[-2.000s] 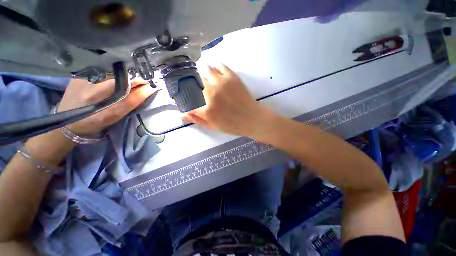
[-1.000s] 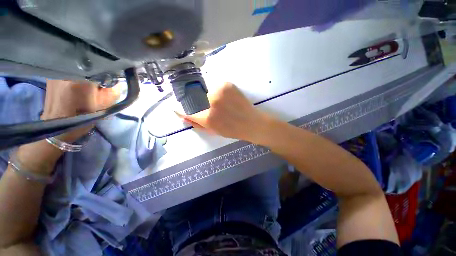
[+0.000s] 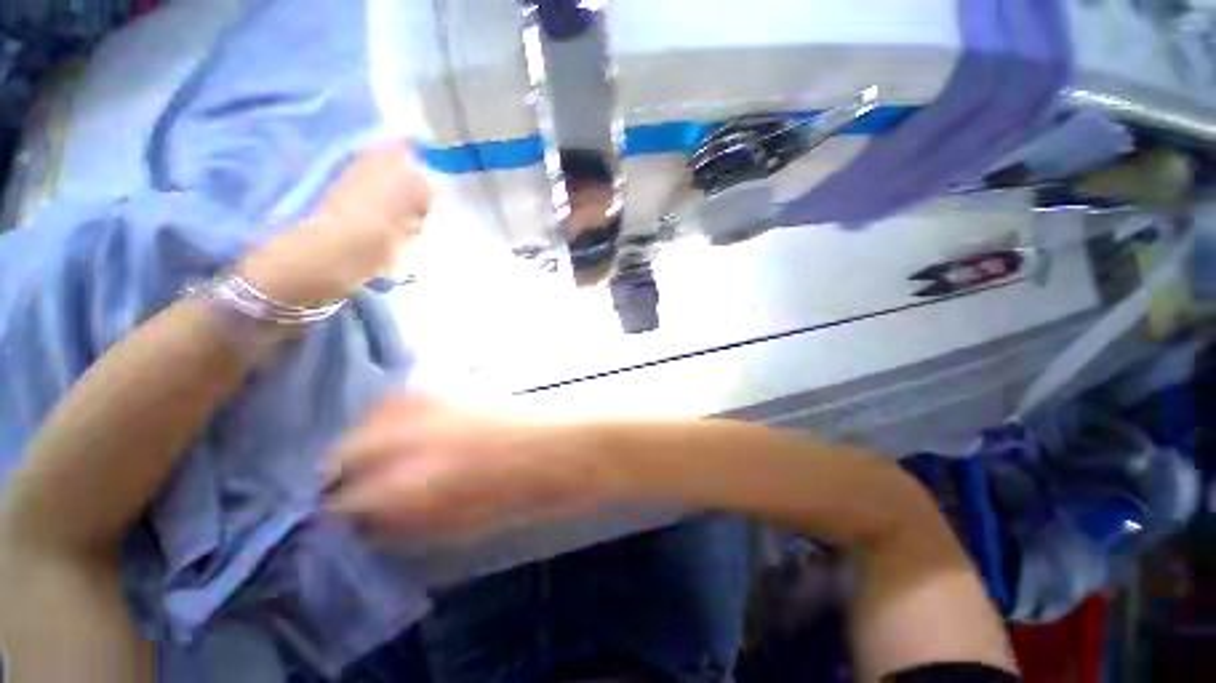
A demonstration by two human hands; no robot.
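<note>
The light blue garment piece (image 3: 227, 440) is bunched at left, runs up beside the machine head and hangs over the table's front edge. My left hand (image 3: 367, 220) is a closed, blurred fist at the cloth, left of the machine head (image 3: 480, 80); I cannot tell whether cloth is inside it. My right hand (image 3: 427, 460) is blurred at the table's front edge, its fingers against the hanging cloth; its grip is unclear. The dark attachment (image 3: 638, 300) stands by the foot, away from both hands.
Red thread snips (image 3: 980, 271) lie on the machine bed (image 3: 800, 300) at right. Purple cloth (image 3: 934, 120) drapes over the machine arm. Blue bundles (image 3: 1094, 467) and a red basket (image 3: 1063, 647) are below at right.
The view has shifted, showing more of the machine head. My right hand has left the attachment and moved left to the hanging cloth. My left hand has moved away from the needle area.
</note>
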